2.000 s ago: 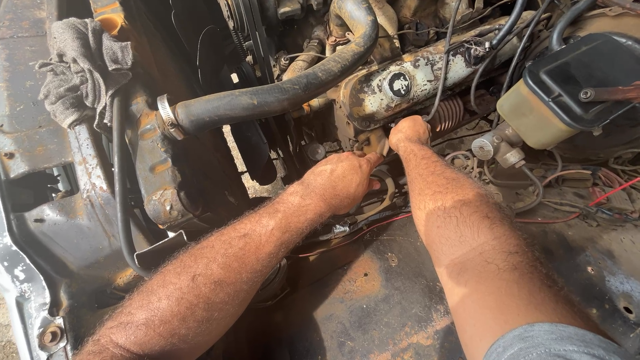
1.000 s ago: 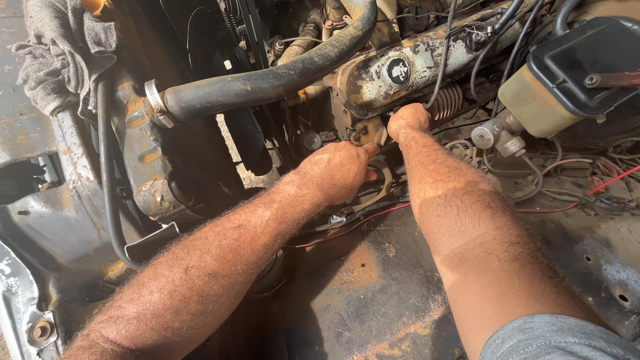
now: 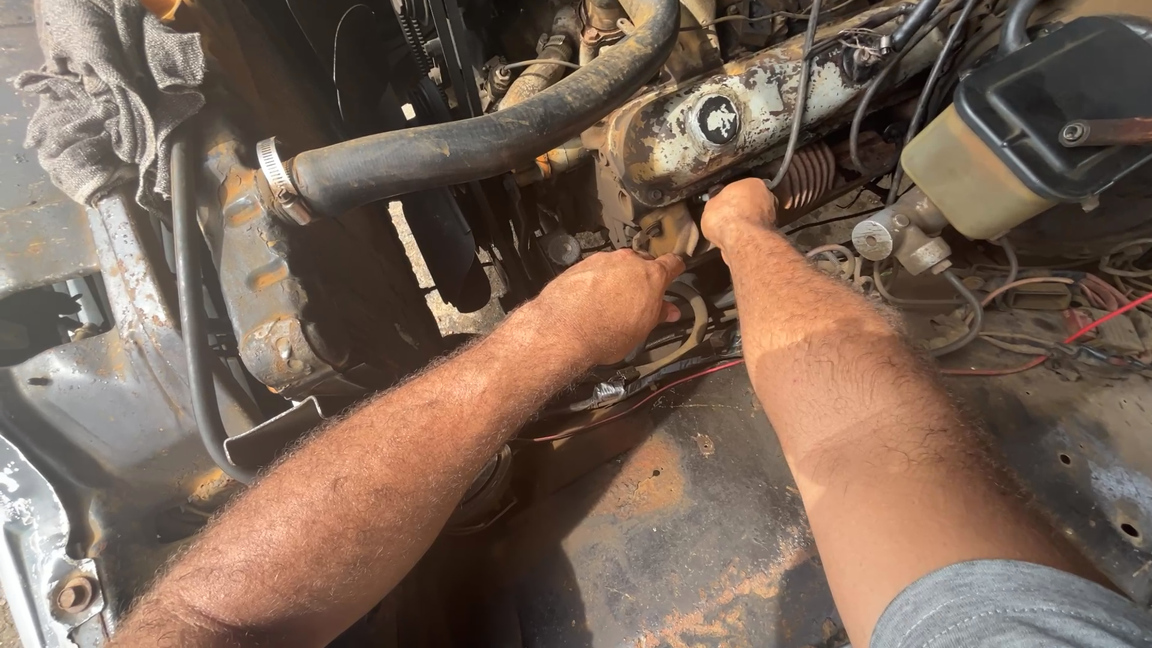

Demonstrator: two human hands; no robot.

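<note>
My left hand [image 3: 621,301] reaches to the side of the engine, its fingertips at a tan, worn part [image 3: 673,232] below the front end of the rusty valve cover [image 3: 666,153]. What those fingers touch is partly hidden. My right hand [image 3: 740,211] is curled just under the valve cover's lower edge, close beside a coiled, ribbed part [image 3: 807,175]. A small bit of something pale shows at its knuckles, but the fingers hide what they close on. A tan hose [image 3: 695,328] curves down beside my left thumb.
A thick radiator hose [image 3: 468,157] with a metal clamp [image 3: 281,180] crosses at upper left. A grey rag [image 3: 108,99] lies over the radiator support. At right are the brake master cylinder reservoir [image 3: 976,171], a valve fitting [image 3: 900,236] and loose wires. Below spreads the rusty inner fender [image 3: 666,504].
</note>
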